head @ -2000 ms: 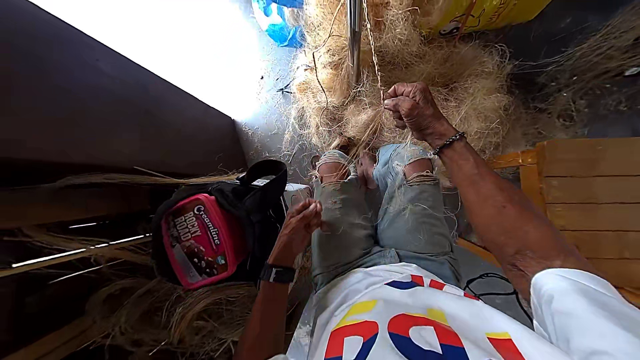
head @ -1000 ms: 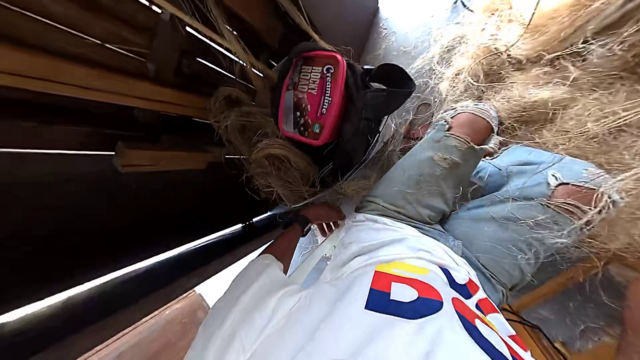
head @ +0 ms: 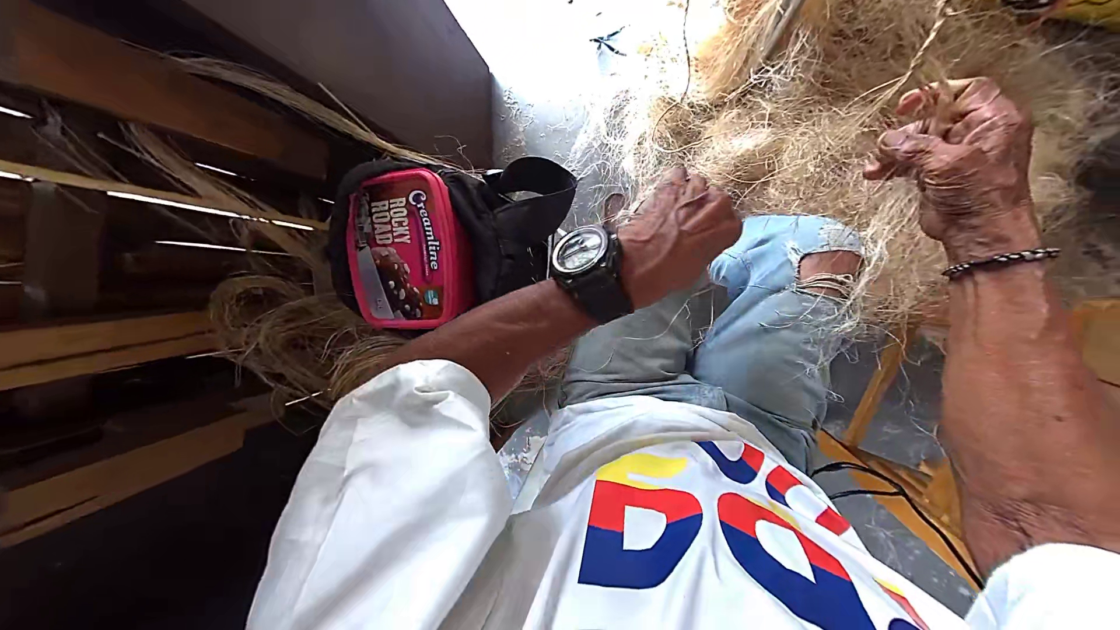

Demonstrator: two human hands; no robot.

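My right hand [head: 962, 157], with a braided bracelet at the wrist, pinches the lower end of a twisted fibre cord [head: 926, 44] at the upper right. Loose plant fibres [head: 787, 131] lie in a heap below and beside it. My left hand [head: 682, 227], wearing a black wristwatch [head: 581, 250], is curled above my knee in ripped jeans [head: 761, 306]. Its fingertips are turned away, so what lies inside them cannot be told.
A pink-lidded plastic tub [head: 409, 249] rests on a black bag [head: 490, 236] at left. Fibre bundles [head: 271, 328] hang by wooden slats [head: 105, 346]. A black cable [head: 910, 499] runs near a wooden frame [head: 879, 394] at lower right.
My left hand has moved from beside my hip up over my knee. My right hand, mostly out of view a second ago, is seen again at the cord. The view has swung.
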